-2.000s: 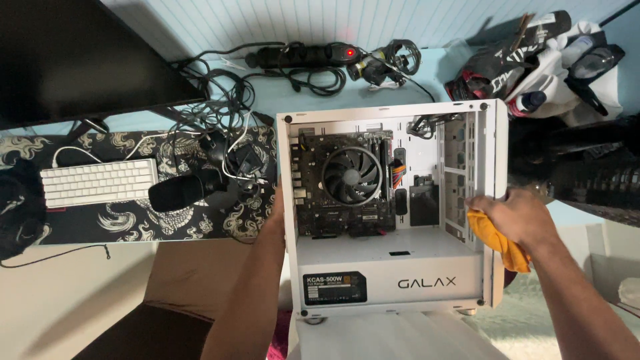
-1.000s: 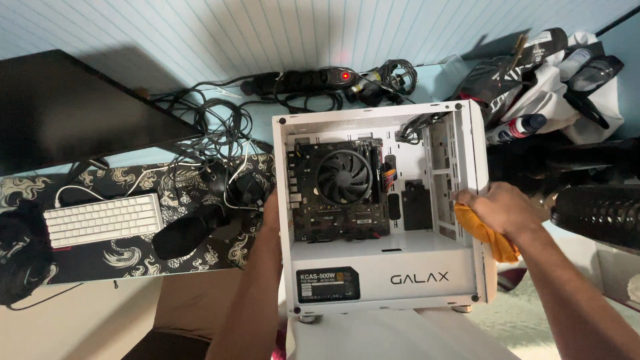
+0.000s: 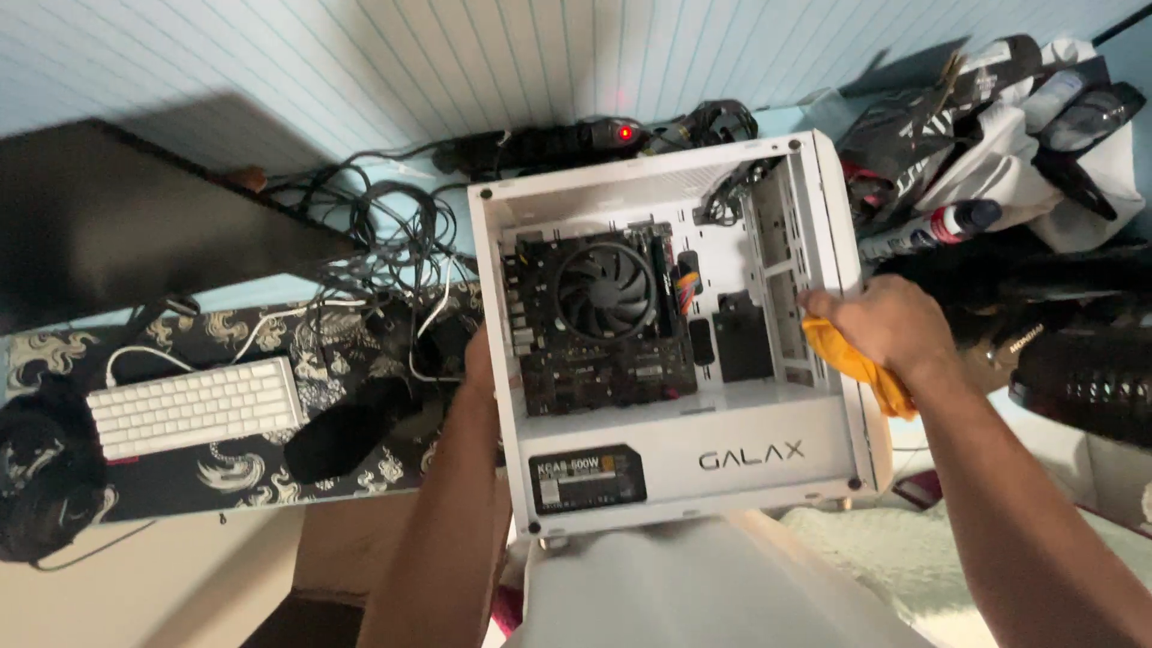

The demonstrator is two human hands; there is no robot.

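Observation:
A white Galax computer case (image 3: pixel 756 459) with its side open is between my two hands, tilted a little. Inside it are a black motherboard (image 3: pixel 598 382), a round CPU cooler fan (image 3: pixel 605 292), a black cable bundle (image 3: pixel 727 196) and a power supply label behind a cutout in the white shroud. My right hand (image 3: pixel 886 328) presses an orange cloth (image 3: pixel 859 364) against the case's right front edge, fingers curled over the frame. My left hand (image 3: pixel 480 360) is at the left side of the case, mostly hidden behind it; its fingers do not show.
Left of the case, a white keyboard (image 3: pixel 193 405) and a black microphone (image 3: pixel 346 432) lie on a patterned desk mat (image 3: pixel 243 472), below a monitor (image 3: pixel 153 225). Tangled cables (image 3: pixel 396 220) and a power strip (image 3: pixel 549 148) lie behind. Bags (image 3: pixel 981 171) and a spray can (image 3: pixel 940 225) are at right.
The case has tilted, its right side now higher than its left. My right hand stays on its right edge with the orange cloth. The view has shifted somewhat.

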